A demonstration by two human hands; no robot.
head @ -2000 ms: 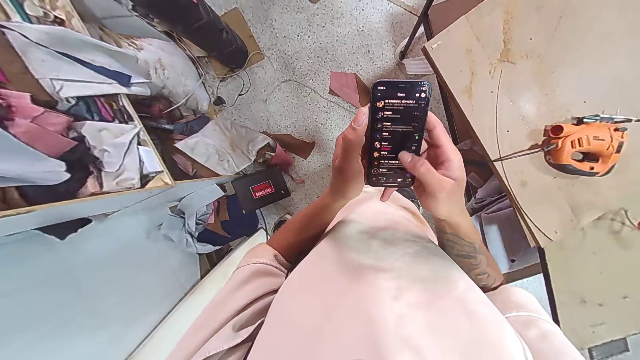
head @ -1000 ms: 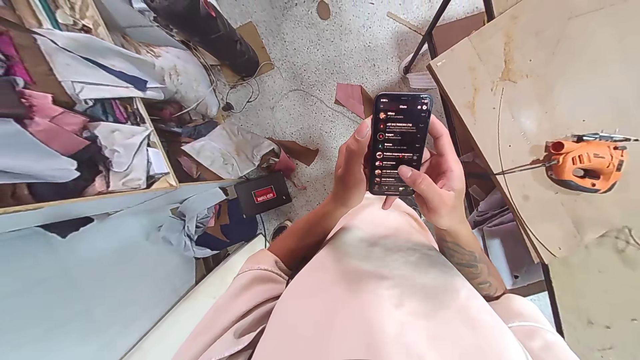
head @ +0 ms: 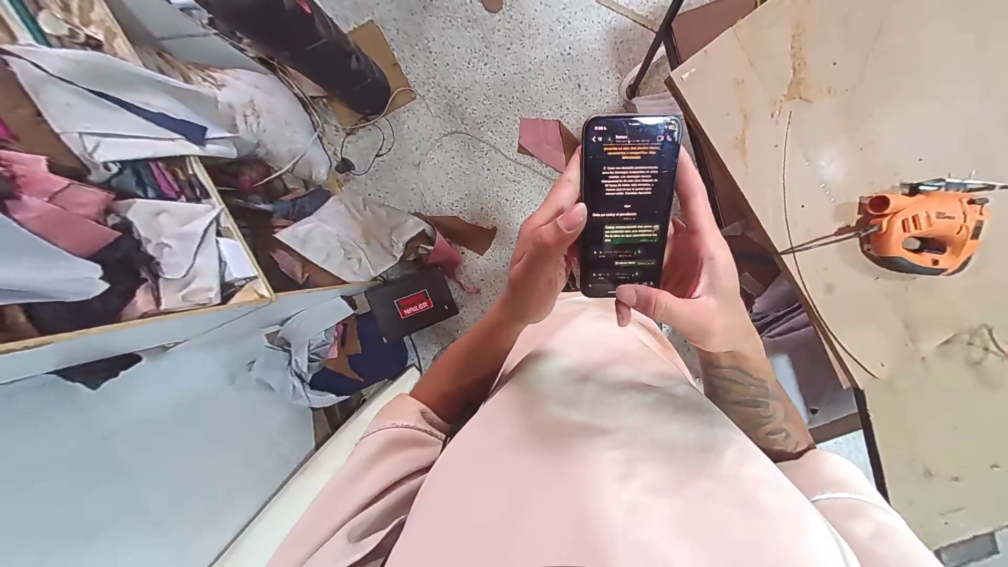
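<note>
A dark smartphone [head: 628,206] stands upright between my two hands, its lit screen towards me and covered with small writing. My left hand [head: 543,256] grips its left edge, the thumb along the side. Around the right edge and the lower back is my right hand [head: 701,279], with its thumb at the bottom corner of the screen. The fingers behind the phone are mostly hidden. Both hands are in front of the pale pink shirt [head: 614,457] that I wear.
An orange power tool [head: 925,232] with a cord lies on a wooden worktable [head: 850,157] at the right. Wooden bins [head: 260,295] of fabric scraps are at the left. A black nailer case [head: 411,305], a dark cylinder [head: 315,55], cables and scraps are on the speckled floor [head: 480,71].
The phone's screen has changed from a list to a page of text blocks. My right thumb has moved down from the lower part of the screen to its bottom corner.
</note>
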